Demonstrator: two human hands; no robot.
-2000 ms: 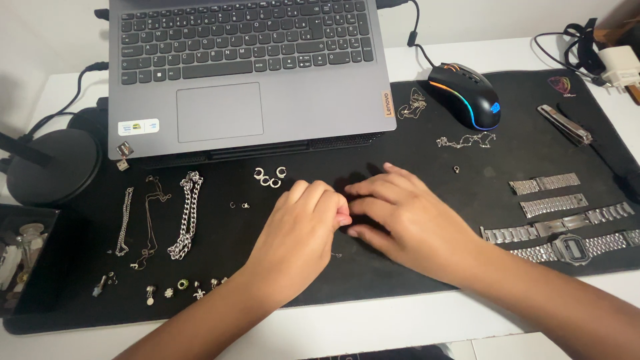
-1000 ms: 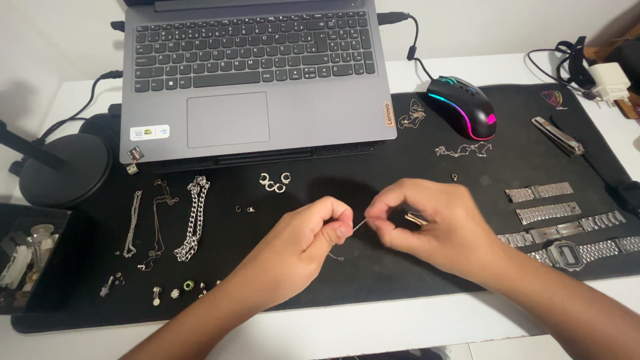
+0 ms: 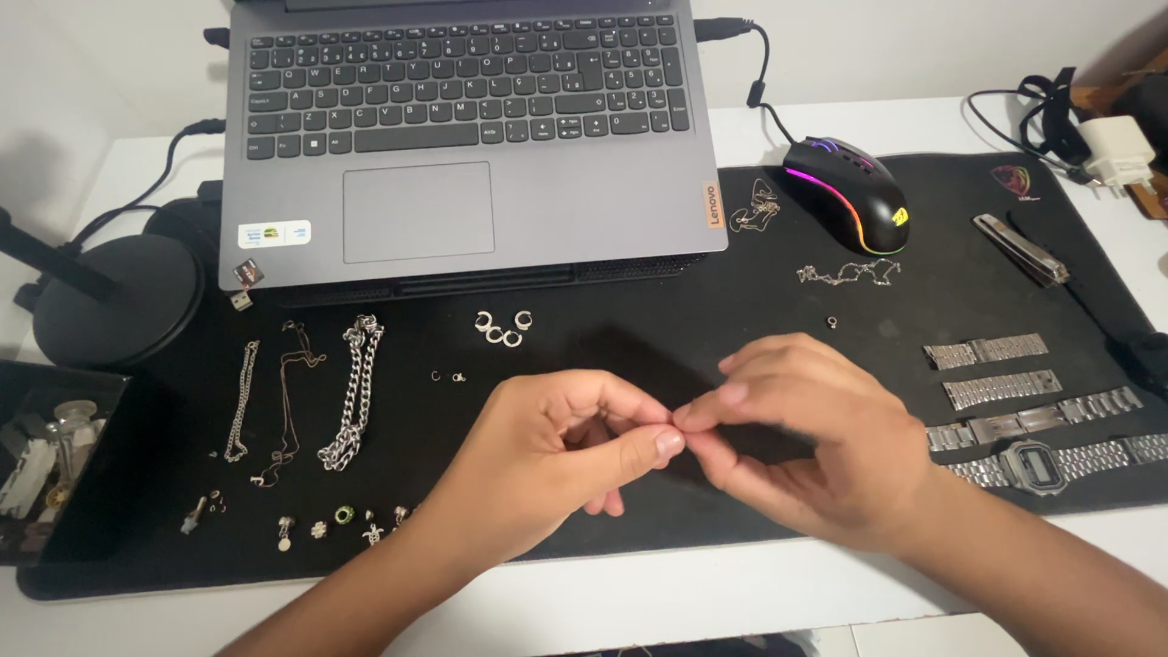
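Note:
My left hand point(image 3: 575, 447) and my right hand point(image 3: 803, 438) meet over the black desk mat point(image 3: 639, 347), with thumb and index fingertips pinched together. Whatever is between the fingertips is too small or hidden to make out. Left of my hands lie a thick silver chain point(image 3: 356, 392), a thin dark chain point(image 3: 286, 401) and a fine silver chain point(image 3: 241, 401). Several silver hoop earrings point(image 3: 504, 330) lie beyond my left hand, near two tiny metal pieces point(image 3: 447, 376). Several charms point(image 3: 318, 529) lie by my left forearm. A small ring-like piece point(image 3: 831, 321) lies beyond my right hand.
A Lenovo laptop point(image 3: 301, 210) stands at the back, with a lit mouse point(image 3: 849, 196) and tangled chains point(image 3: 849, 272) to its right. Watch straps point(image 3: 999, 388), a digital watch point(image 3: 1038, 465) and a nail clipper point(image 3: 1020, 249) lie at right. A lamp base point(image 3: 119, 301) and dark box point(image 3: 82, 538) are left.
A second ago a thin strand ran between my hands, and a small metal object showed in my right hand; neither is visible now. My fingertips have come together.

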